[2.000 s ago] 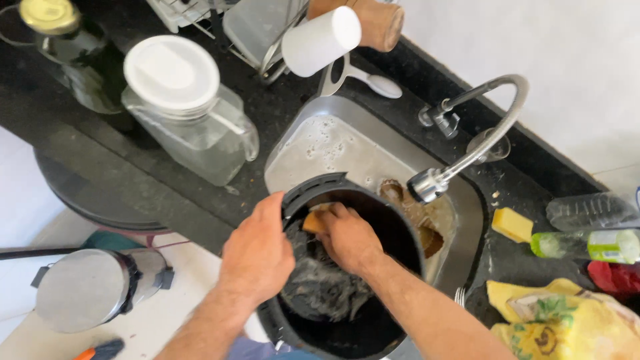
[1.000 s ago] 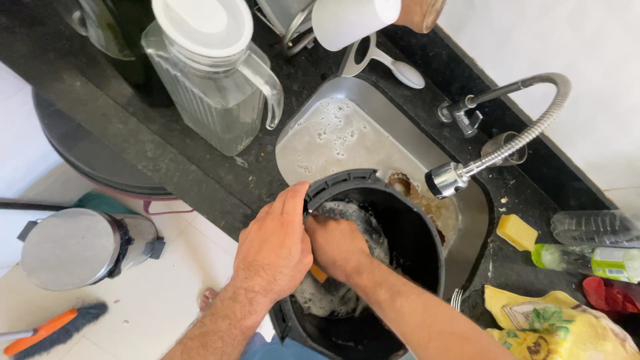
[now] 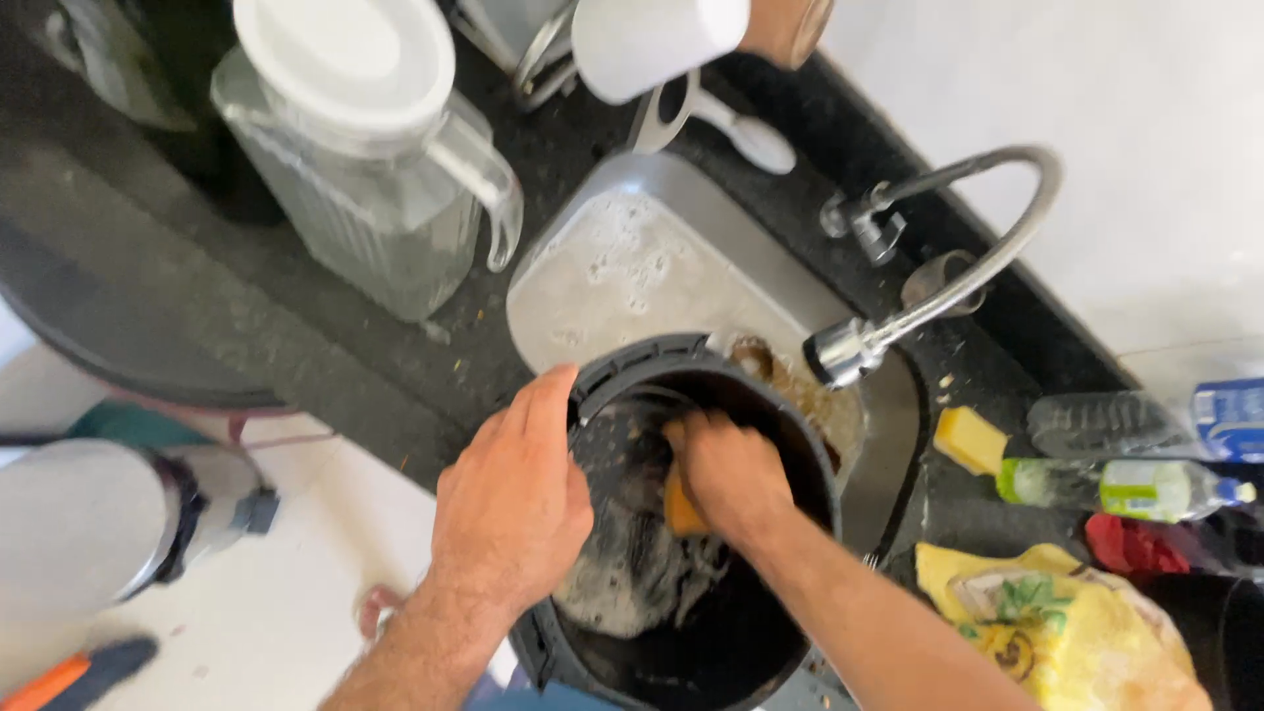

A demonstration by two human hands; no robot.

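Note:
A round black basket or pot [image 3: 815, 434] with a notched rim leans over the near edge of the stainless steel sink [image 3: 701, 212]. Its rim is gripped by my left hand [image 3: 518, 484] on the left side, the fingers over the edge. Inside it, my right hand [image 3: 731, 474] holds an orange-yellow sponge [image 3: 681, 506] against the inner surface, where grayish suds [image 3: 617, 592] lie. Cloudy, foamy water and some brown residue sit in the sink. The flexible metal faucet [image 3: 844, 354] hangs over the sink, right of the basket.
A lidded clear pitcher [image 3: 365, 207] stands left of the sink. A white cup [image 3: 652, 44] and a white spoon [image 3: 755, 143] are behind it. Right of the sink are a yellow sponge [image 3: 971, 440], plastic bottles [image 3: 1136, 489] and a yellow patterned cloth [image 3: 1076, 632]. A bin [image 3: 84, 523] stands on the floor.
My right hand has moved about inside the basket with the sponge, now showing farther right of my left hand than a second ago. My left hand has stayed on the rim.

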